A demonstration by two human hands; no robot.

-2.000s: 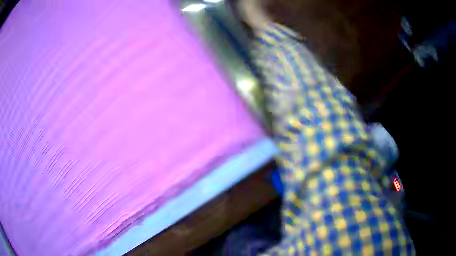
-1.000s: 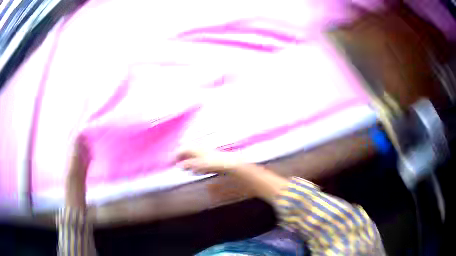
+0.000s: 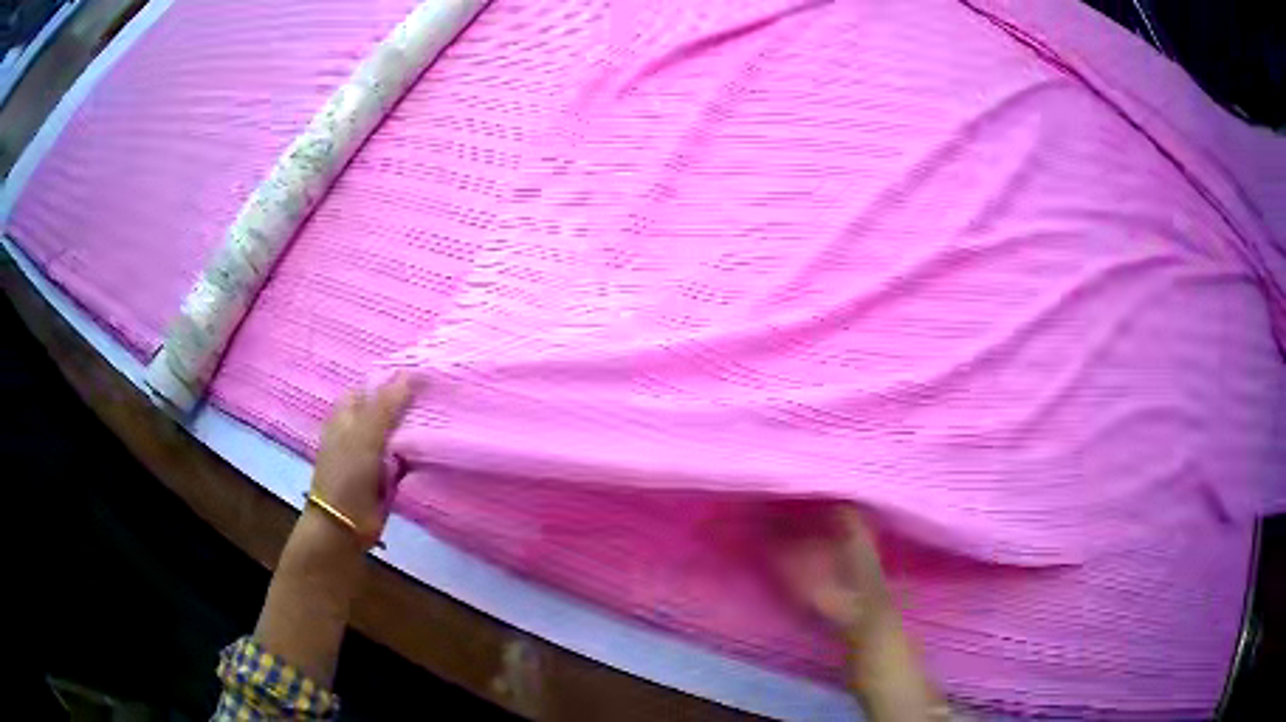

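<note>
A wide pink ribbed fabric ply (image 3: pixel 677 268) lies loose and rippled over the flat pink stack (image 3: pixel 592 552). Its near edge is lifted and folded back between my hands. My left hand (image 3: pixel 361 440), with a thin gold bangle, pinches this edge near the table's front. My right hand (image 3: pixel 843 578) is blurred at the raised edge, its fingers partly under the shadowed fold; I cannot tell whether it grips the cloth.
A long whitish roll with green marks (image 3: pixel 268 212) lies across the lay at the left. White underlay paper (image 3: pixel 564 616) shows along the brown table edge (image 3: pixel 423 616). A dark shape is at the top right.
The view has swung from the cutter end to the lay and the roll. My right hand has moved to the lifted near edge; my left hand still holds the cloth.
</note>
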